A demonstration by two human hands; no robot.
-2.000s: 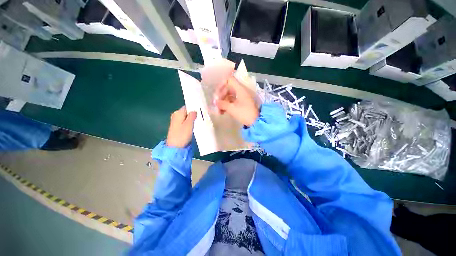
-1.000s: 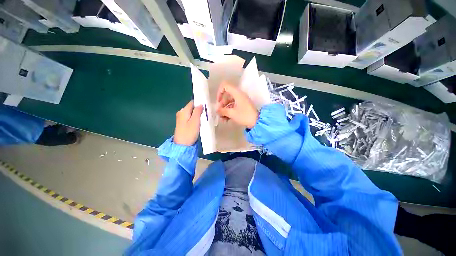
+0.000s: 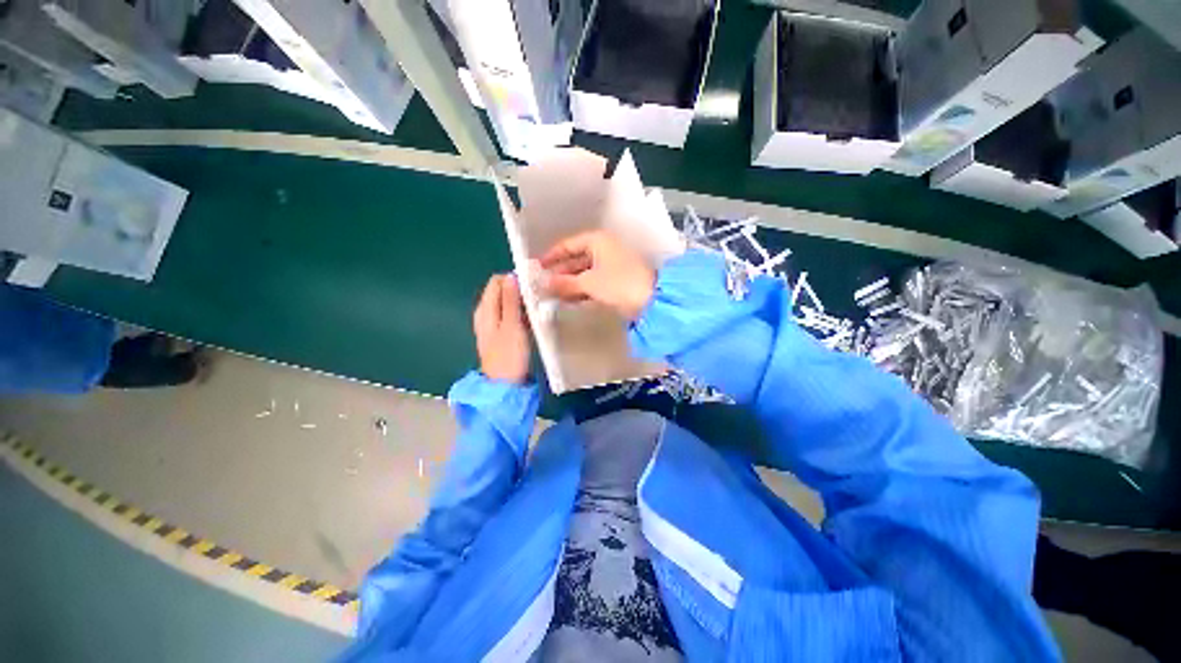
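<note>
An open retail box (image 3: 602, 350), cream inside with white walls and raised flaps, lies in front of me at the bench edge. My left hand (image 3: 503, 330) holds its left wall from outside. My right hand (image 3: 598, 275) is inside the box, its fingertips against the inner face of the left wall. A small white piece seems to be at those fingertips, but it is too blurred to be sure. Loose white clips (image 3: 745, 246) lie right of the box, partly hidden by my right sleeve. A clear plastic bag (image 3: 1036, 350) full of the same clips lies further right.
Open boxes with dark inserts (image 3: 829, 153) and printed cartons (image 3: 997, 84) stand in a row behind. A white post (image 3: 434, 84) rises behind the box. A printed carton (image 3: 123, 214) lies at the far left, near another person's blue sleeve (image 3: 52, 343). Small white bits lie on the floor.
My right hand has moved left from the middle of the box to its left wall. My left hand and that wall have shifted slightly right; the wall now stands more edge-on.
</note>
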